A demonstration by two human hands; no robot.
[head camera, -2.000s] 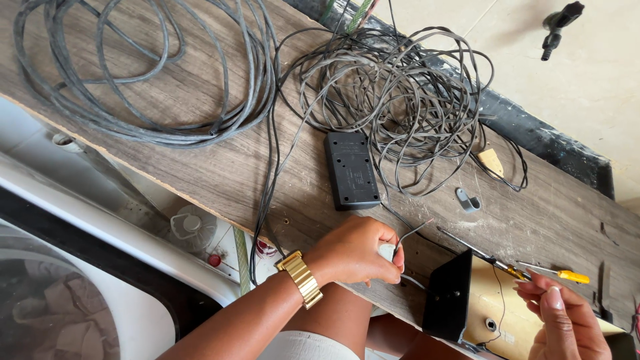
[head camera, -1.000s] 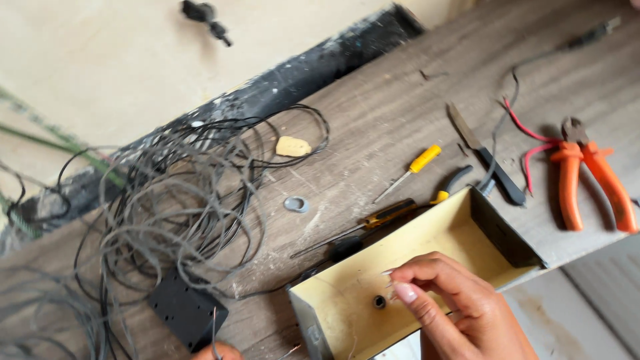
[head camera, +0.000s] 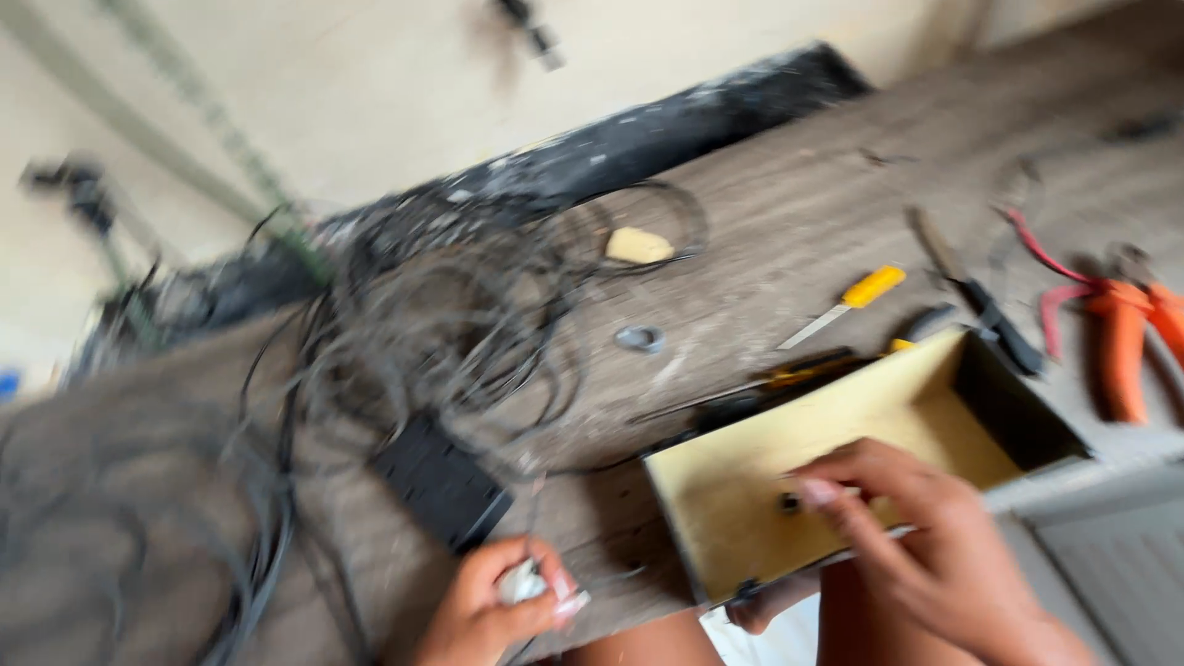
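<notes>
My left hand (head camera: 509,601) is closed around a small white object (head camera: 523,583), with thin wire ends sticking out beside it; blur hides what it is. Just above that hand lies a black plastic box (head camera: 442,481) with small holes in its face. My right hand (head camera: 888,527) is over an open metal box (head camera: 684,499), cream inside and dark outside, its thumb and forefinger pinched together. Something thin and small seems to be at those fingertips, too blurred to name. A round dark hole or fitting (head camera: 789,502) shows in the box beside them.
Tangled grey cable (head camera: 444,324) covers the bench's left part. Around the box lie a yellow-handled screwdriver (head camera: 872,288), a knife (head camera: 980,296), orange-handled pliers (head camera: 1124,342), red wire (head camera: 1045,245), a grey ring (head camera: 639,339) and a cream block (head camera: 638,246). A dark, paint-spotted strip (head camera: 592,148) edges the bench.
The view has swung round since two seconds ago. My right hand, beside the metal box's tools then, is now over the box's inside. My left hand still holds the white object.
</notes>
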